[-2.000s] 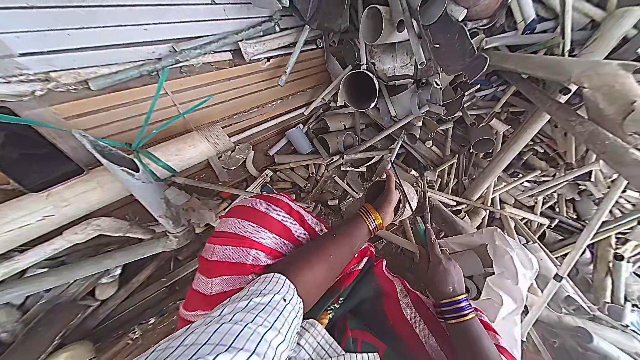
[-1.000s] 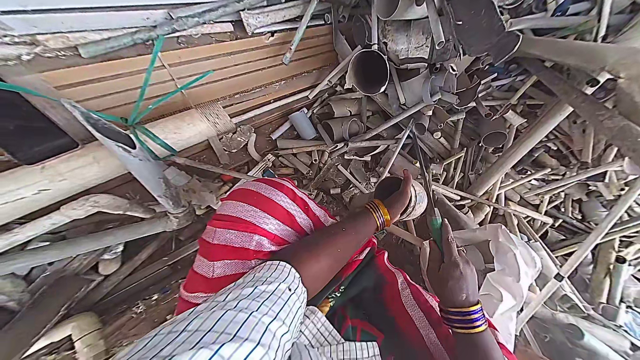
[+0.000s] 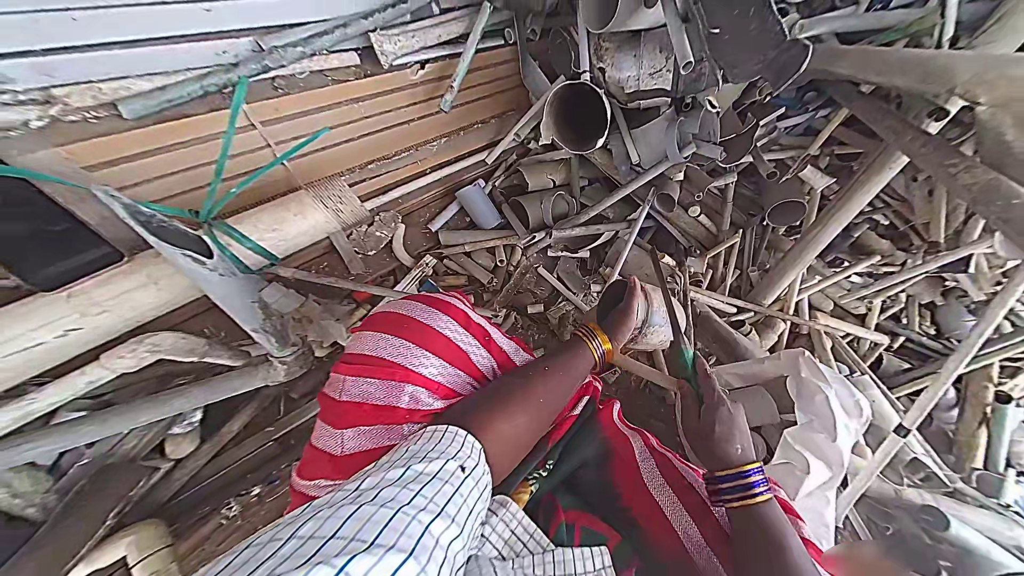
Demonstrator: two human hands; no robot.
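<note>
My left hand grips a short piece of wide plastic pipe by its open end, above my lap. My right hand is closed on the green handle of a long, dark-bladed tool, perhaps a saw or knife. The blade points away from me and lies across or right beside the far end of the pipe piece; whether it touches cannot be told. A thin pale strip stands just beyond my left hand. The palm and fingertips of my right hand are partly hidden.
Cut pipe scraps cover the ground in front. Long pipes lean on the right, next to a white sack. On the left, a thick pipe lies beside ribbed tan panels, with green twine around a split pipe.
The wide pipe piece has turned in my left hand, and more of its side shows. My right hand keeps hold of the green-handled tool.
</note>
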